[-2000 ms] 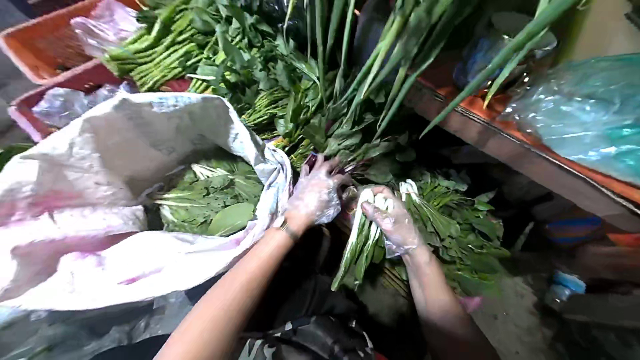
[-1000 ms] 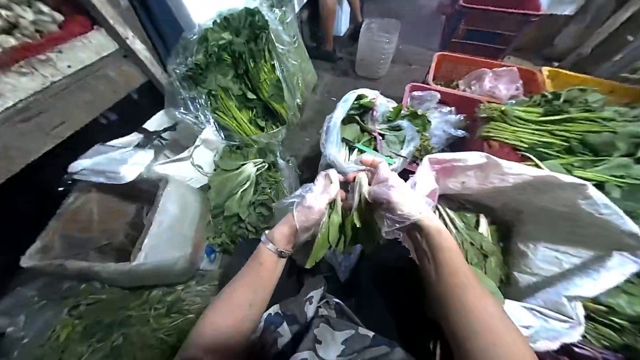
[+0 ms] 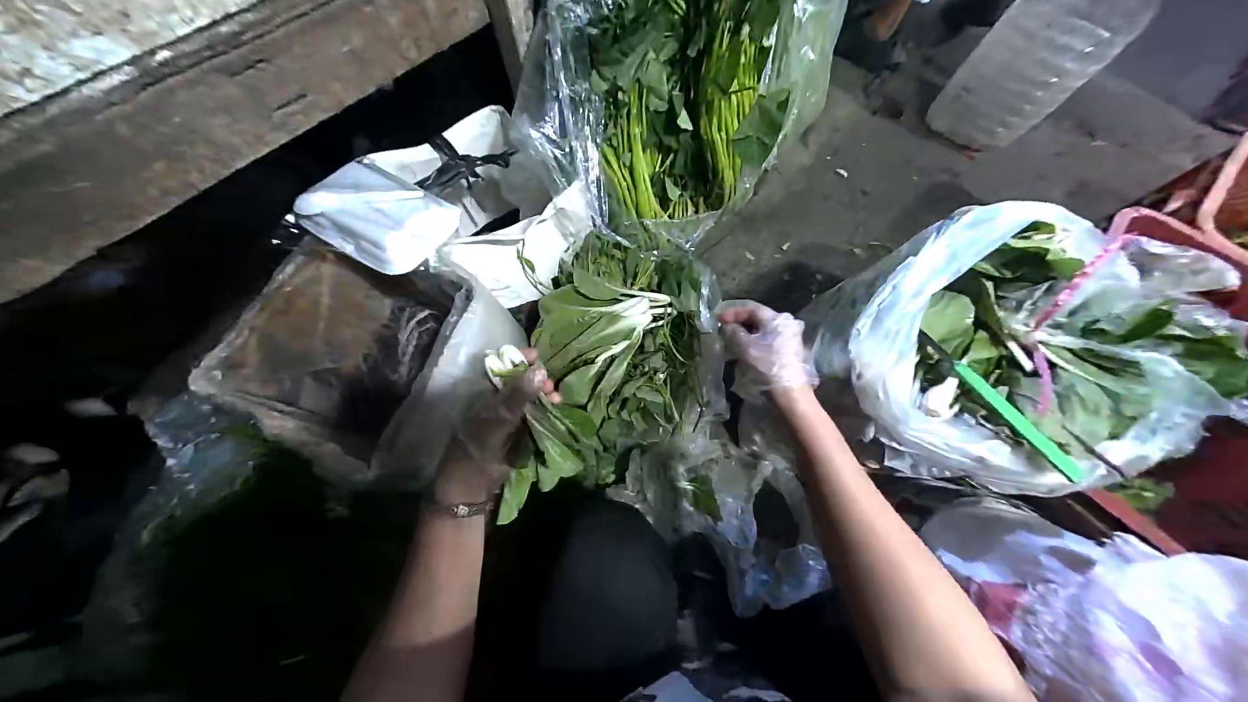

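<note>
My left hand (image 3: 502,409), in a clear plastic glove, grips a small bunch of leafy greens (image 3: 556,444) by its white stems, with the leaves hanging down. Just right of it lies a heap of loose greens (image 3: 604,341) with pale stems, on a clear plastic bag. My right hand (image 3: 765,346), also gloved, has its fingers closed at the bag's edge (image 3: 717,390) on the right side of the heap; it seems to pinch the plastic.
A foam box (image 3: 468,361) stands left of the heap, with white plastic (image 3: 390,219) behind. Long-stemmed greens fill a clear bag (image 3: 809,78) at the top. An open bag (image 3: 877,322) of greens with a green strip (image 3: 1014,419) stands right. A wooden ledge (image 3: 195,127) crosses upper left.
The view has swung left. My hands were together at the bunch one second ago; now they are apart, the bunch is in my left hand and my right hand is at the plastic bag's edge.
</note>
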